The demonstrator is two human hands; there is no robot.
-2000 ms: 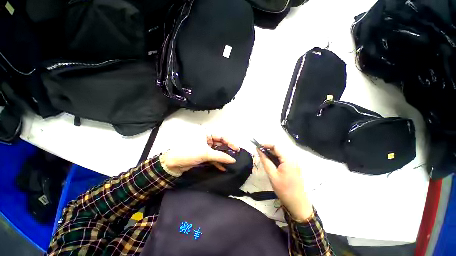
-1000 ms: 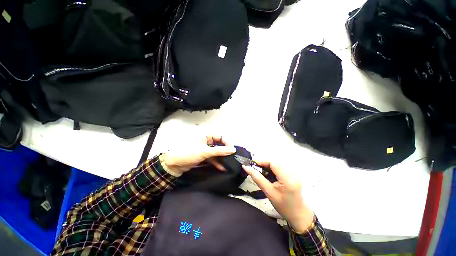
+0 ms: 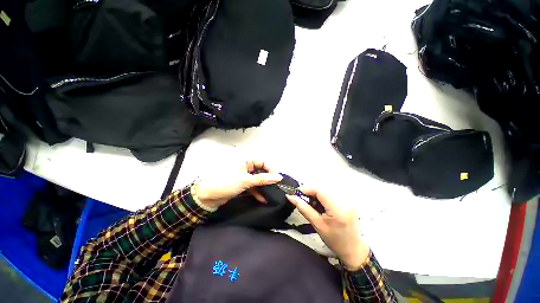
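Observation:
A small black pouch [image 3: 251, 212] lies at the table's front edge against the dark apron. My left hand [image 3: 234, 184] is shut on the pouch's upper edge, thumb on top. My right hand [image 3: 333, 222] is shut on the thread snips [image 3: 290, 189], whose blades are at the pouch edge near my left fingertips. The grip of the snips is mostly hidden by my fingers. I cannot tell if the blades touch a thread.
Black pouches [image 3: 451, 164] lie at right centre on the white table [image 3: 296, 140]. A pile of black pieces [image 3: 473, 44] is at upper right. A large black panel [image 3: 246, 65] and black bags [image 3: 112, 112] fill the upper left. A blue bin [image 3: 21, 207] is at lower left.
Since two seconds ago, my right hand has moved left and brought the snips from beside the pouch to its edge by my left fingertips. My left hand has barely moved.

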